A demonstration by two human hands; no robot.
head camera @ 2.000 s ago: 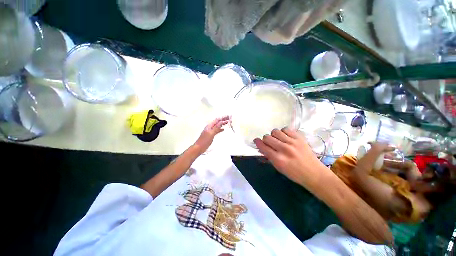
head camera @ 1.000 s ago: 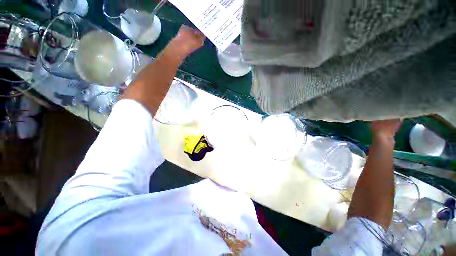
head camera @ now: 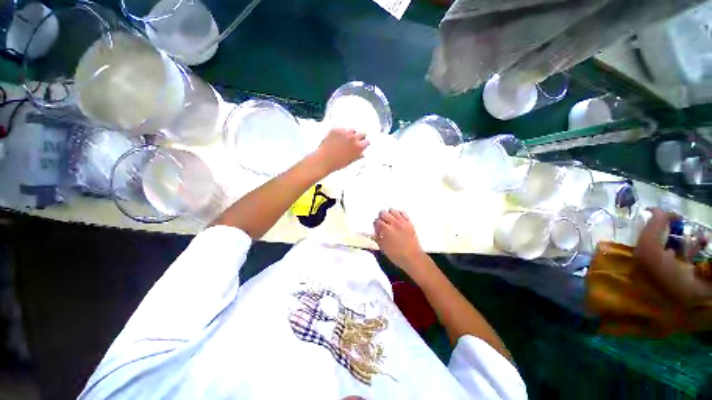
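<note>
A clear round vessel [head camera: 363, 191], largely washed out by glare, is in front of me at the bench edge. My left hand [head camera: 342, 148] is at its far side, fingers bent; glare hides what the fingertips touch. My right hand [head camera: 396, 234] has its fingers curled on the vessel's near right side. Another clear vessel with a white lower part [head camera: 357, 108] stands just behind my left hand. A yellow-and-black cloth or glove [head camera: 314, 207] lies on the bench below my left forearm.
More vessels stand along the cream-white bench [head camera: 461, 230], left and right. A large clear vessel [head camera: 129, 82] is at the left end. A grey cloth [head camera: 500, 39] hangs above the green belt [head camera: 304, 47]. A person's orange sleeve [head camera: 617, 281] and hand are at the right.
Both hands have come back from the belt side to the bench middle. My left hand has moved right and down; my right hand has left the area below the grey cloth.
</note>
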